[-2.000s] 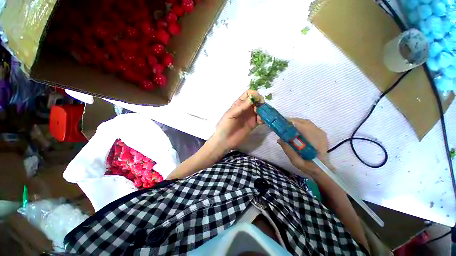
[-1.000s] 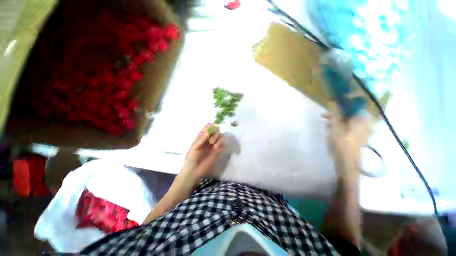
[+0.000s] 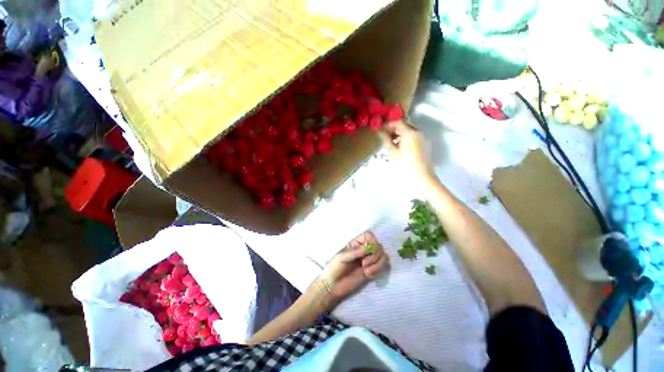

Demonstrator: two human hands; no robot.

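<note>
My left hand (image 3: 355, 267) holds a tiny green calyx (image 3: 370, 248) between thumb and fingers, low over the white table sheet. My right hand (image 3: 405, 145) reaches to the front right edge of the open cardboard carton, its fingertips at a glossy red head (image 3: 394, 112); whether they grip it is hard to tell. More red heads (image 3: 273, 160) fill the carton (image 3: 218, 80). A small pile of green calyxes (image 3: 422, 231) lies between my hands. The teal glue gun (image 3: 617, 298) stands at the far right, nozzle up at the whitish round rest (image 3: 595, 260).
A white sack (image 3: 98, 305) with pinkish-red pieces (image 3: 175, 301) stands at lower left. A cardboard sheet (image 3: 542, 211), black cord (image 3: 571, 171), light-blue balls (image 3: 632, 174) and pale yellow pieces (image 3: 575, 107) are on the right. A red container (image 3: 95, 190) is at left.
My right hand has put the glue gun down at the rest and moved left to the carton. My left hand now holds a calyx near the pile. The view has shifted.
</note>
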